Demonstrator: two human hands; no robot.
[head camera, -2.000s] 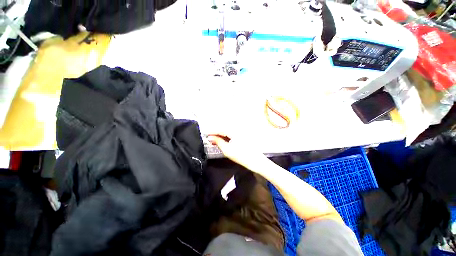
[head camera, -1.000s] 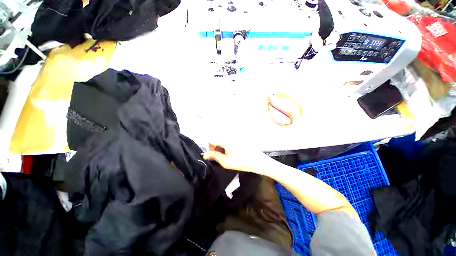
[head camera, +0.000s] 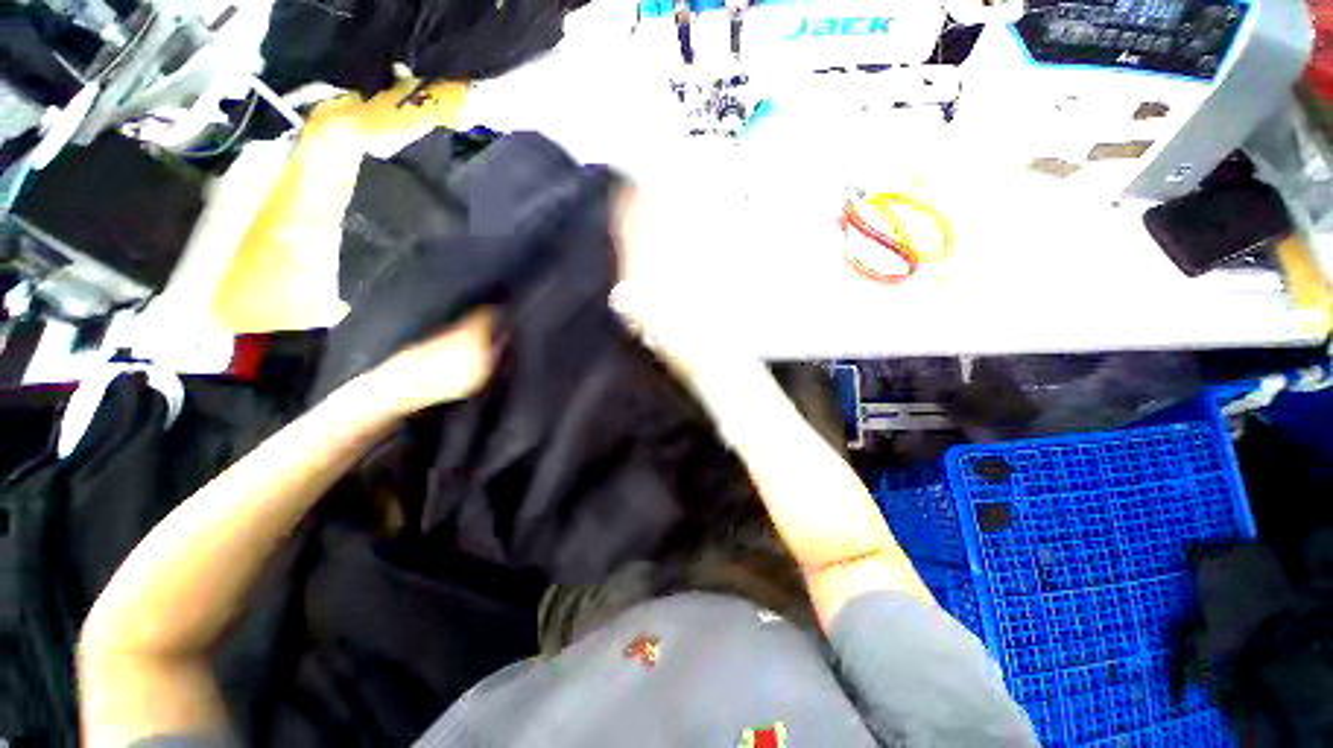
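Note:
A black garment (head camera: 541, 424) lies bunched over the table edge and my lap, blurred by motion. My left hand (head camera: 465, 355) is on its near left part, with fingers hidden in the cloth, gripping it. My right hand (head camera: 632, 271) is at the garment's upper right side and holds the cloth there; its fingertips are blurred. Scissors with one red and one yellow handle loop (head camera: 895, 237) lie on the white table to the right of my right hand; their blades cannot be made out.
The white sewing machine (head camera: 863, 27) stands at the back, its dark control panel (head camera: 1133, 32) at right. A phone (head camera: 1216, 225) lies at the table's right. A yellowish board (head camera: 278, 241) is at left. A blue crate (head camera: 1111, 570) stands below right. More black cloth (head camera: 468, 32) lies at the back left.
My left hand has come into view on the garment. My right hand has moved up from the table edge, and the cloth is lifted and bunched. The view has shifted.

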